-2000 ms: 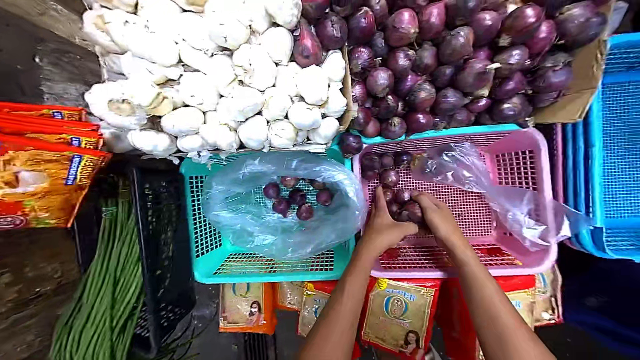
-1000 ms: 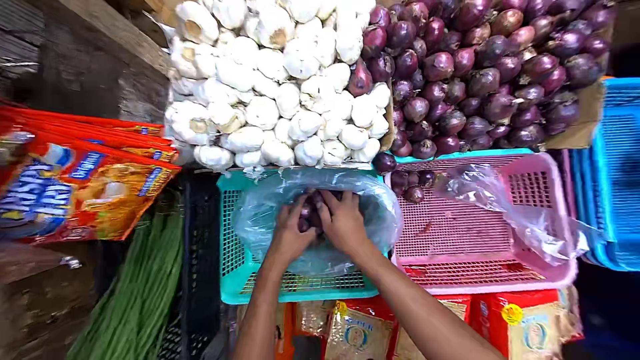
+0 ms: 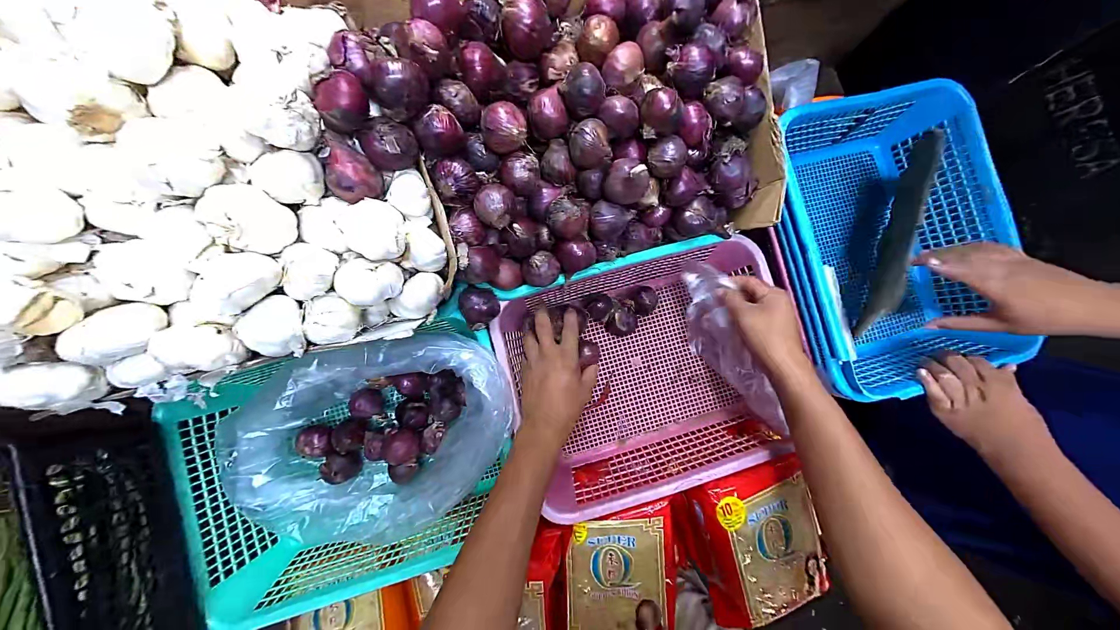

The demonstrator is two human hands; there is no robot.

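Observation:
My left hand [image 3: 556, 381] rests over a few red onions at the left end of the pink plastic basket [image 3: 652, 486], its fingers partly covering them; whether it grips one is hidden. Just right of it lie several small red onions [image 3: 621, 320]. At the basket's right side my right hand [image 3: 763, 319] pinches a clear plastic bag [image 3: 731, 350]. A second clear bag [image 3: 262, 472], spread wide in the green plastic basket [image 3: 241, 604], holds several red onions [image 3: 401, 446]. One more onion [image 3: 479, 306] sits by the pink basket's upper left corner.
Garlic bulbs [image 3: 245, 217] fill the upper left, beside a cardboard box [image 3: 770, 166] heaped with red onions [image 3: 626, 181]. At right, another person's hands [image 3: 984, 402] are at a blue basket [image 3: 971, 131] with a long dark object [image 3: 906, 227]. Red and gold packets [image 3: 617, 573] lie below.
Both my hands have left the bag in the green basket and are now at the pink basket, the right one on the clear bag. Another person's hands have appeared at the right.

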